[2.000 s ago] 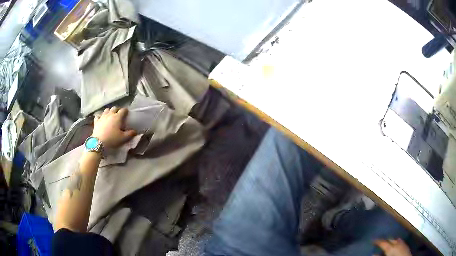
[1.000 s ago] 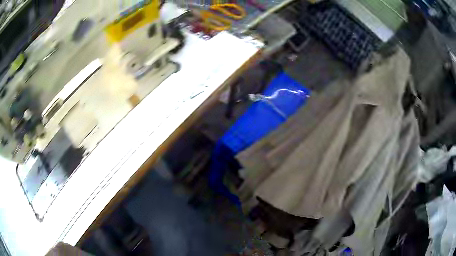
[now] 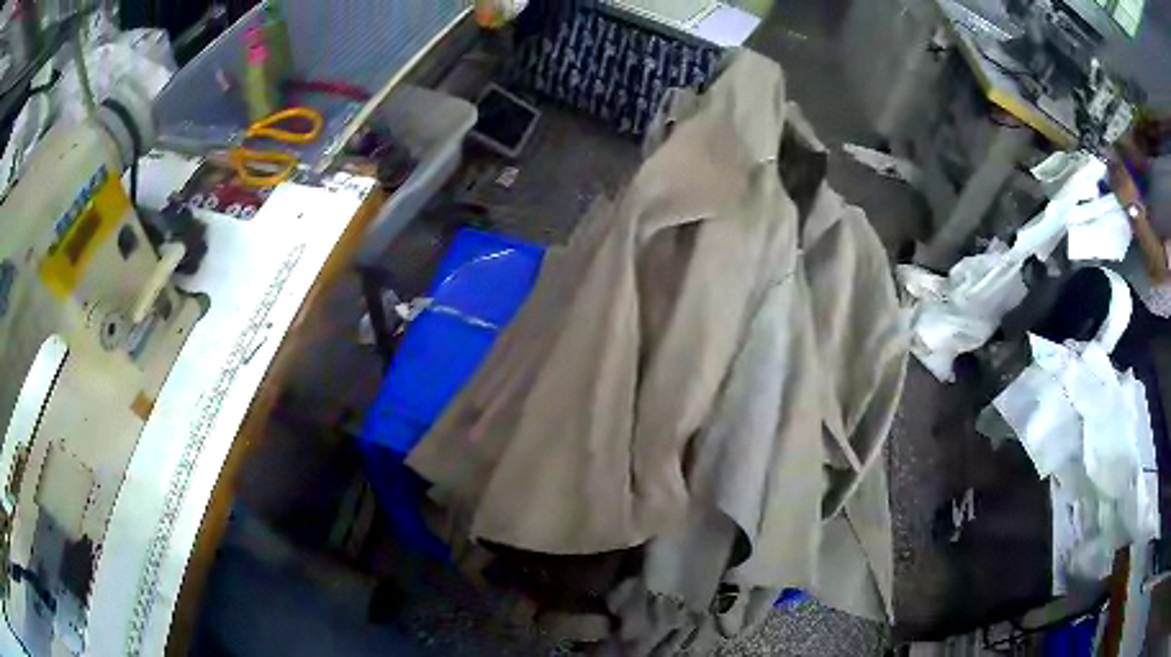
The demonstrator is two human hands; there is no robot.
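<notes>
A tall draped heap of taupe garment pieces (image 3: 693, 334) stands in front of me, in the middle of the head view. Its folds hang down and spread towards the floor. The heap partly covers a blue bundle or bin (image 3: 450, 308) on its left side. Neither my left hand nor my right hand is in the picture.
The cream sewing machine (image 3: 64, 295) stands on the white table (image 3: 244, 295) at the left. Yellow-orange scissors (image 3: 275, 144) lie at the table's far end. White cloth pieces (image 3: 1079, 424) hang at the right. A dark patterned box or bundle (image 3: 616, 64) is behind the heap.
The view has swung right, from the crumpled pile at the left, past the machine table, to the draped heap. My left hand, earlier on the crumpled pile, is out of the picture.
</notes>
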